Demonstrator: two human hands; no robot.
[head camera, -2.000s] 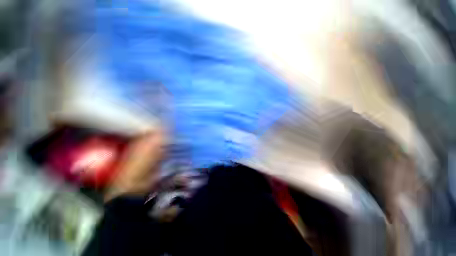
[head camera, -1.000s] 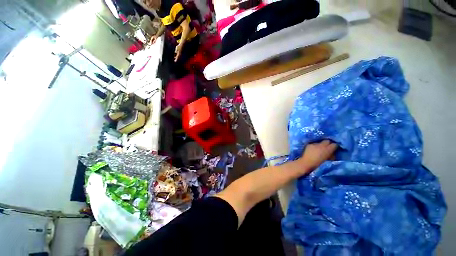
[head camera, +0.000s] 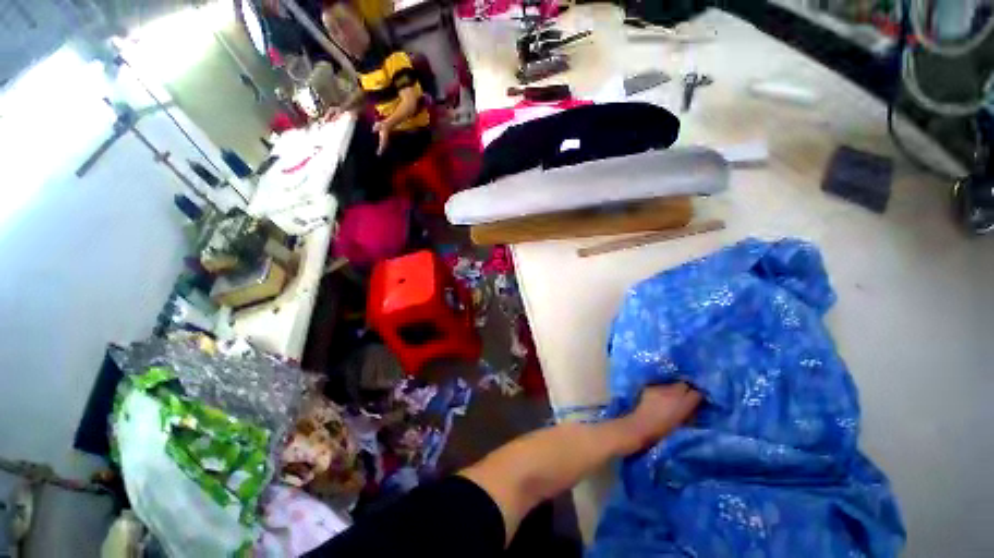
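The blue garment, with a white flower print, lies bunched on the near part of the white table. My left hand reaches in from the lower left, its fingers curled into a fold on the garment's left side; the fingertips are hidden in the cloth. My right hand is not in view. The wooden ruler lies just beyond the garment.
Beyond the ruler are the sleeve board, black cloth and shears. The iron rest is at right. A red stool stands on the scrap-strewn floor; a person sits behind.
The blur has cleared. Since one second ago the view has shifted, showing more of the table's far end; the garment and my left hand appear lower, the hand still at the same fold.
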